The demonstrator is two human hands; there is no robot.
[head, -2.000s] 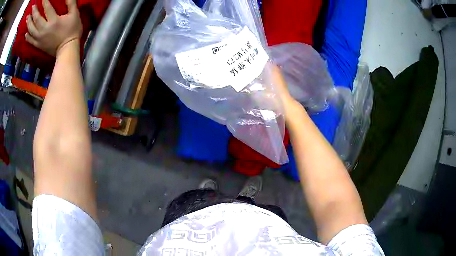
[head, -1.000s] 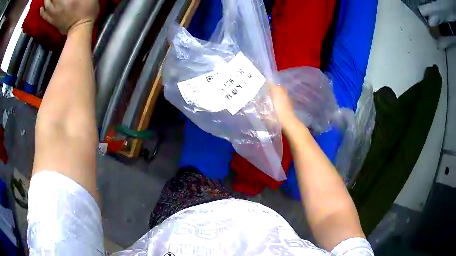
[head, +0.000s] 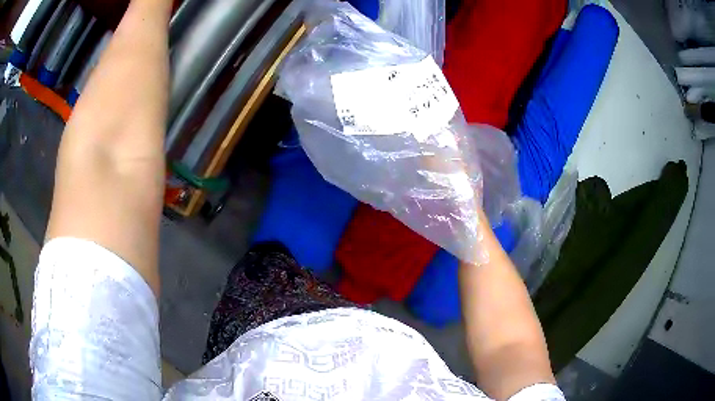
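Observation:
A crinkled clear plastic roll bag (head: pixel 376 168) hangs in front of me at the centre, with white printed roll labels (head: pixel 396 102) on it. My right arm reaches up behind the bag. My right hand is hidden by the plastic, so its grip cannot be made out. My left arm reaches up to the top edge at the left, and my left hand is cut off by the picture's edge. A red fabric roll (head: pixel 502 59) lies beyond the bag.
Grey roller bars (head: pixel 215 70) with an orange end plate (head: pixel 47 95) stand at the upper left. Blue fabric rolls (head: pixel 568 102) lie beside the red roll. An olive fabric roll (head: pixel 619 251) lies on pale sheeting (head: pixel 639 160) at the right. Grey floor (head: pixel 208 274) shows below the rollers.
My left hand has moved up out of the picture from the red cloth on the rollers. The plastic bag has shifted right in the view and its label has turned. The shoes no longer show.

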